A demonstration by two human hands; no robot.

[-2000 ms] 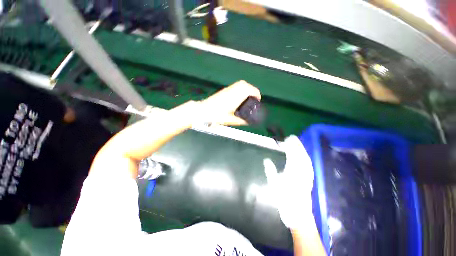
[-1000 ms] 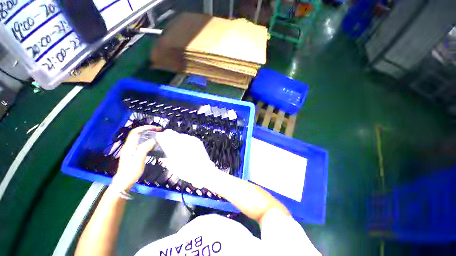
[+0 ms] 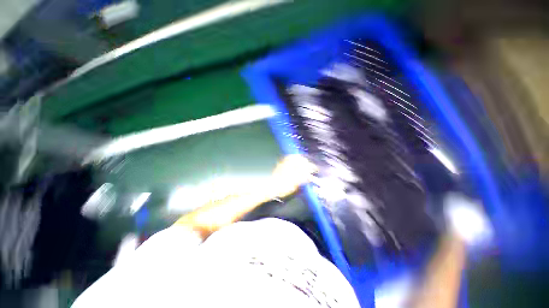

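Observation:
The view is blurred by motion. A blue crate [image 3: 442, 102] holds dark power adapters [image 3: 361, 144] in rows, with pale faces along the left side and cords massed in the middle. My bare left hand [image 3: 295, 171] is at the crate's left rim, its fingers too blurred to tell whether they hold anything. My gloved right hand [image 3: 468, 219] is at the crate's right side near the rim, apart from my left hand and also blurred; whether it holds anything cannot be told.
The shiny green bench [image 3: 210, 150] lies left of the crate, with a white rail [image 3: 186, 129] and dark green conveyor [image 3: 150, 99] beyond. A bottle [image 3: 99, 201] and blue item [image 3: 142, 218] are at the left. A person in black [image 3: 66, 210] stands at the far left.
The view has swung left, back toward the bench. My hands, together over the crate's adapters one second ago, are now apart: left at the left rim, right at the right side.

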